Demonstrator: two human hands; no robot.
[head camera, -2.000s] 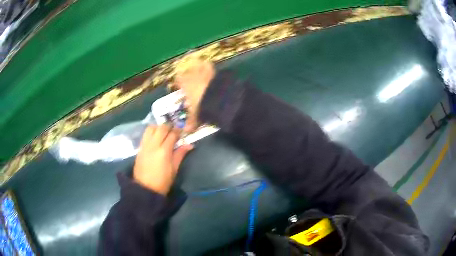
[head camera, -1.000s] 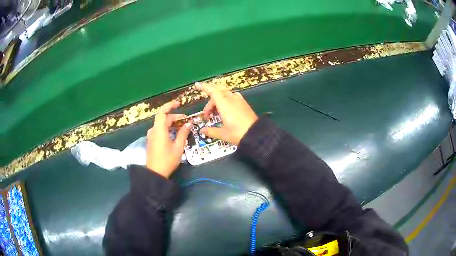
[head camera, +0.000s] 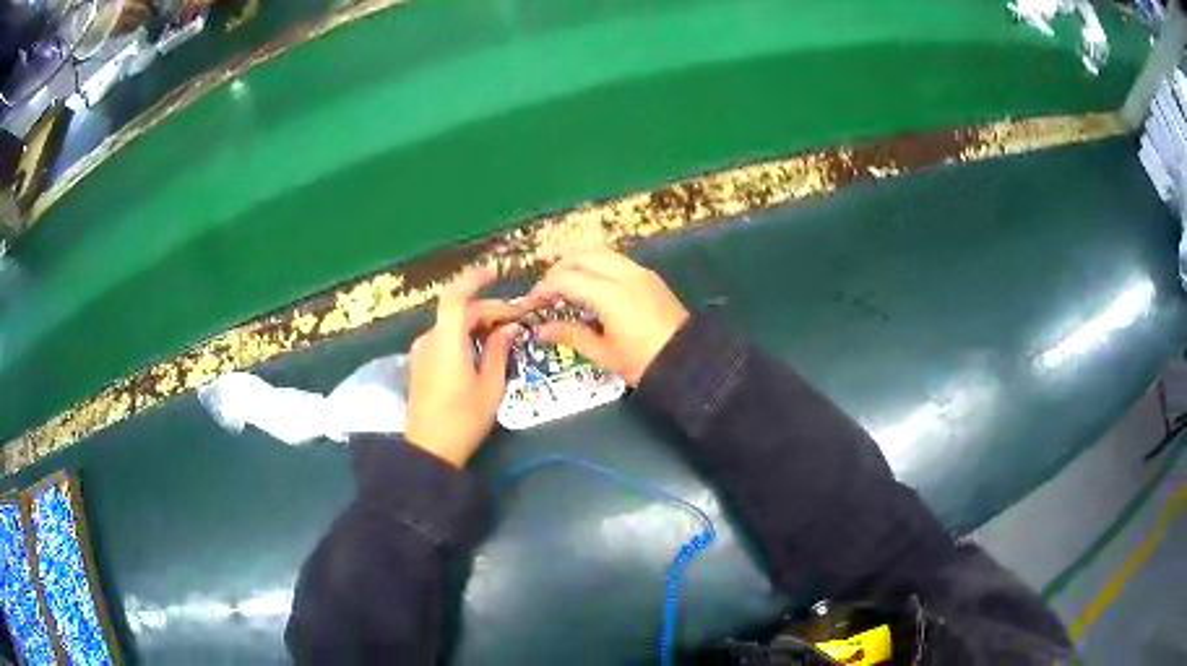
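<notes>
The open white housing (head camera: 562, 406) lies on the dark green bench, close to the worn rail. The circuit board (head camera: 568, 370) with small coloured parts sits inside it. My left hand (head camera: 456, 371) is on the housing's left side, thumb and fingertips pinching at the board's far-left part. My right hand (head camera: 614, 312) is over the far right side, its fingers on the far edge of the board. Both hands' fingertips nearly meet there and hide part of the board. The bagged white bundle (head camera: 313, 406) trails left from the housing.
The rail (head camera: 729, 191) with chipped paint runs between bench and bright green conveyor belt (head camera: 547, 117). A parts tray (head camera: 63, 572) with blue-and-white pieces is at the lower left. A blue coiled cord (head camera: 680, 566) crosses the bench near me. White items (head camera: 1061, 26) lie at the far right.
The right hand has moved from over the tray-side bundle region to the housing's right side since two seconds ago. Since one second ago, both hands' fingertips have come closer together over the board.
</notes>
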